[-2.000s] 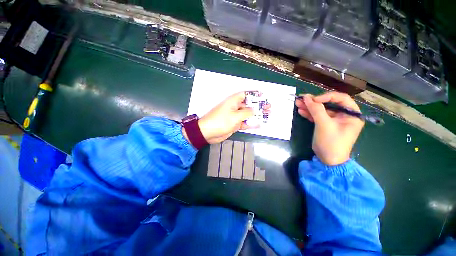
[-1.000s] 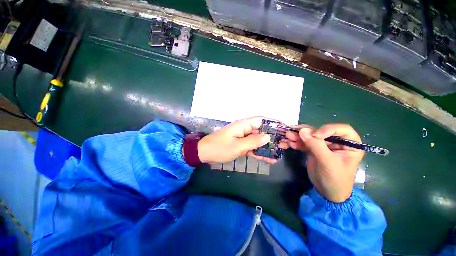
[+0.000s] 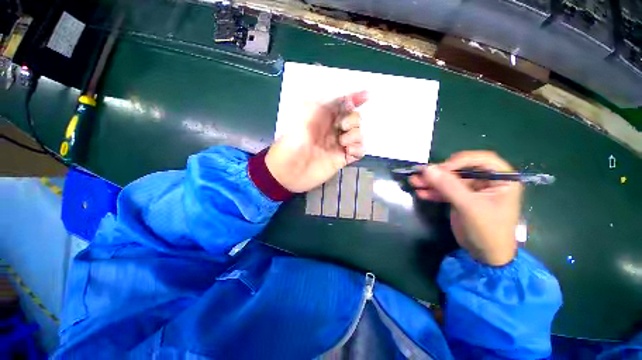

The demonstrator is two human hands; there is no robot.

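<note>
My left hand [image 3: 317,148] is over the left part of the white paper sheet [image 3: 401,116], turned with the palm up and fingers curled. It is blurred, and no circuit board module shows in it; whether the fingers hold something small cannot be told. My right hand [image 3: 479,204] grips a slim black pointed tool [image 3: 493,175], its tip pointing left, just below the sheet's lower right edge. Grey-brown adhesive strips [image 3: 346,197] lie side by side below the sheet, one of them shorter, with bright glare beside them.
Two modules [image 3: 257,35] lie in a shallow clear tray [image 3: 190,49] at the upper left. A yellow-and-black screwdriver [image 3: 79,126] and a black box [image 3: 53,49] with a cable are at the far left. Large clear trays [image 3: 479,24] stand behind the raised bench edge [image 3: 366,35].
My left hand has moved up onto the sheet and turned palm up; the module it held is no longer visible. The tool tip is apart from the left hand. The view has shifted, uncovering the strips.
</note>
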